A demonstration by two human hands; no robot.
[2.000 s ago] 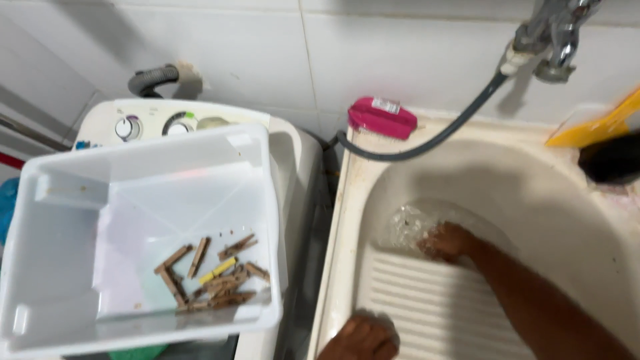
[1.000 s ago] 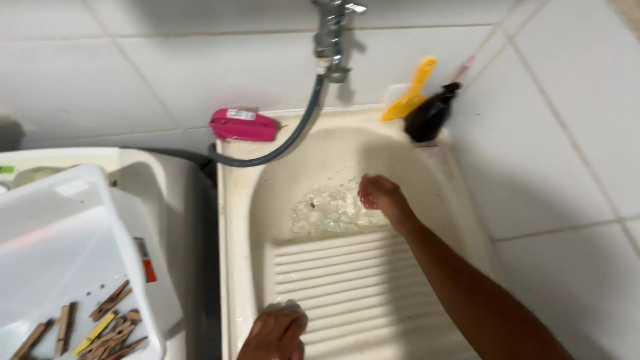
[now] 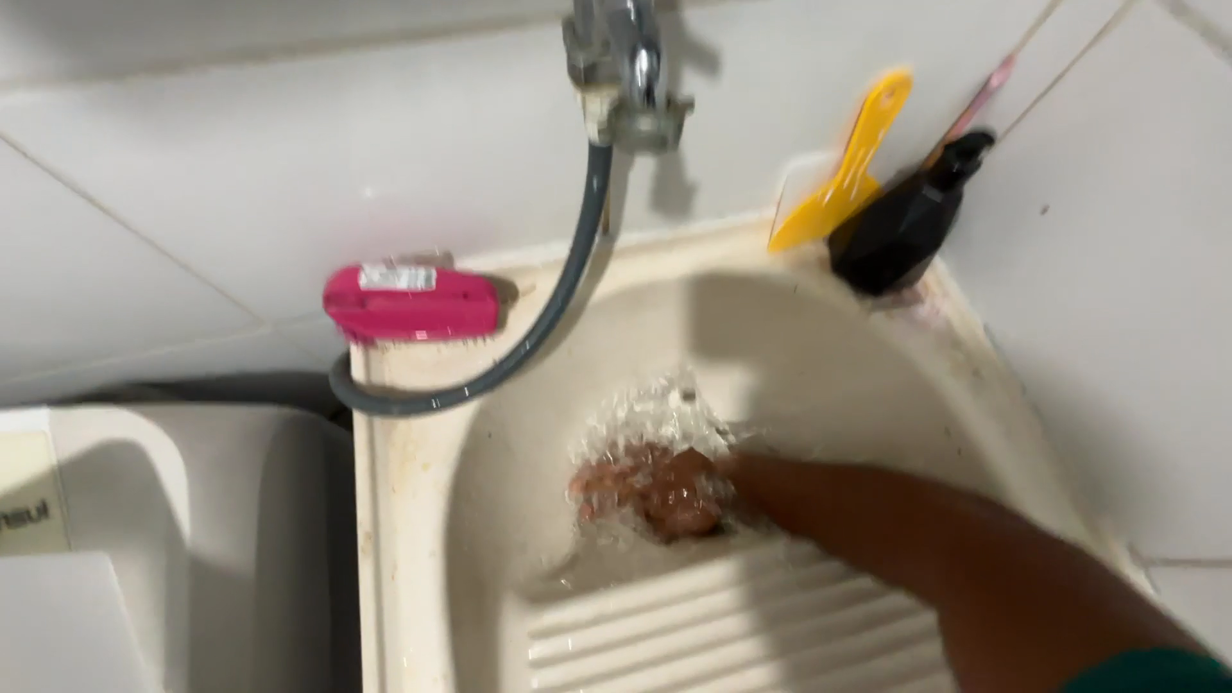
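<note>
My right hand (image 3: pixel 664 491) is down in the splashing water (image 3: pixel 664 414) in the basin of a cream laundry sink (image 3: pixel 818 366), just beyond its ribbed washboard (image 3: pixel 712 626). Water and blur cover the fingers, so whether they hold anything cannot be told. The forearm comes in from the lower right, with a green sleeve edge at the corner. My left hand is out of view. Above the basin, a metal faucet (image 3: pixel 645 96) on the tiled wall has a grey hose (image 3: pixel 577 260) joined to it, curving down over the sink's left rim.
A pink scrubbing brush (image 3: pixel 414 306) lies on the back left rim. A yellow plastic scraper (image 3: pixel 847 178) and a black bottle (image 3: pixel 900 231) stand at the back right corner. Left of the sink is a washing machine (image 3: pixel 260 500), with part of a white plastic bin (image 3: pixel 58 626) on it.
My right hand has moved left into the water, which splashes around it. My left hand, at the washboard's left edge before, has gone from view. The view has moved closer to the sink.
</note>
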